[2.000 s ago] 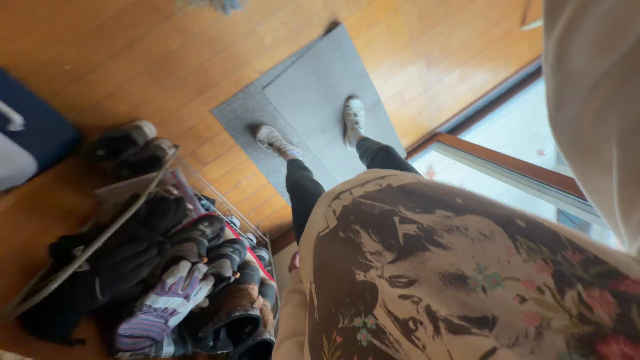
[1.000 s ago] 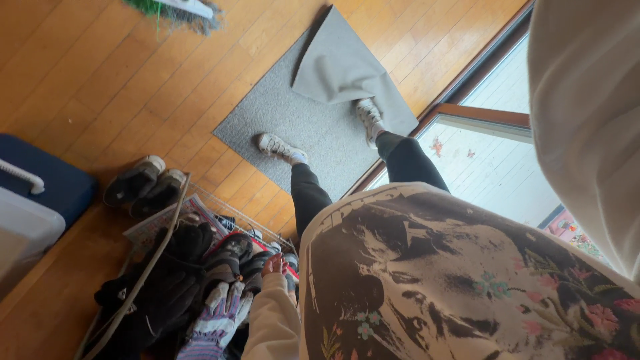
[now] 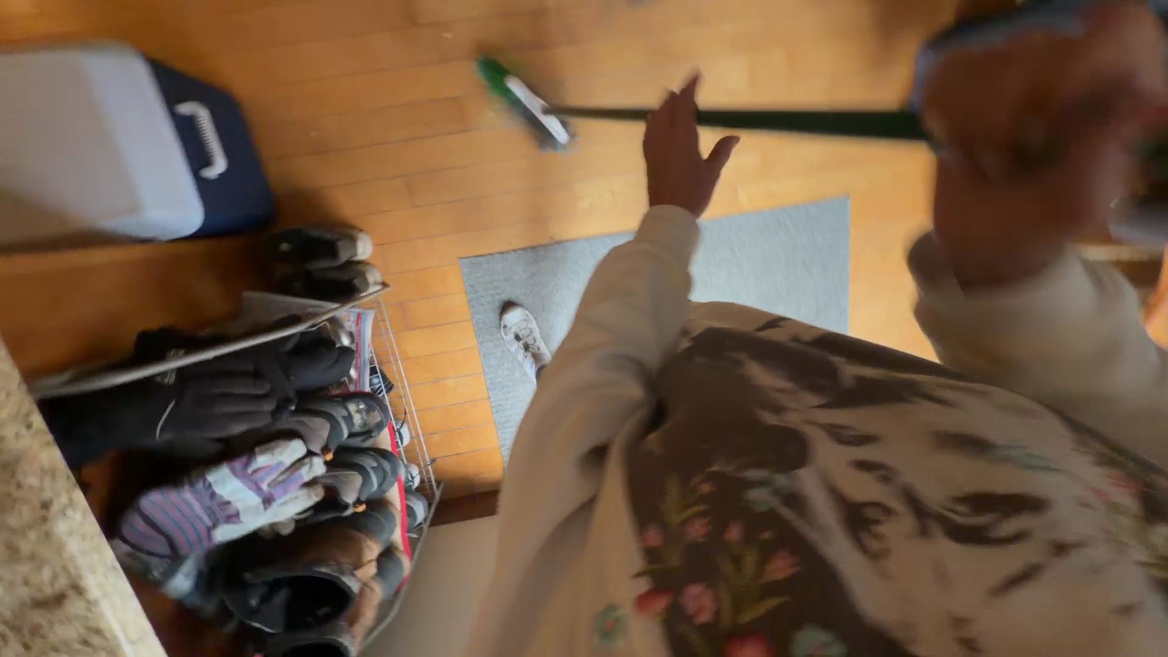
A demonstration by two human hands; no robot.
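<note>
My right hand (image 3: pixel 1031 146), large and blurred at the upper right, is shut on the dark green handle of a broom (image 3: pixel 812 122). The handle runs left across the view to a broom head with green and grey bristles (image 3: pixel 525 100) on the wooden floor. Near the middle, my left hand (image 3: pixel 680 151) is stretched out with its thumb apart from the fingers. It overlaps the handle in the view and does not grip it; whether it touches the handle, I cannot tell. Below the hands lies a grey floor mat (image 3: pixel 776 255), with one white shoe (image 3: pixel 524 338) of mine on it.
A wire shoe rack (image 3: pixel 401 383) at the left holds shoes, boots (image 3: pixel 301 593), black gloves (image 3: pixel 219 401) and a striped work glove (image 3: pixel 219 502). A blue and white cooler (image 3: pixel 219 155) stands at the upper left, a pair of shoes (image 3: pixel 319 260) beside the rack. A speckled countertop edge (image 3: pixel 55 529) is at lower left.
My left hand has moved from beside the shoe rack to over the floor. My right hand and the broom handle have come into view. The folded grey sheet on the mat is no longer seen. The view has shifted.
</note>
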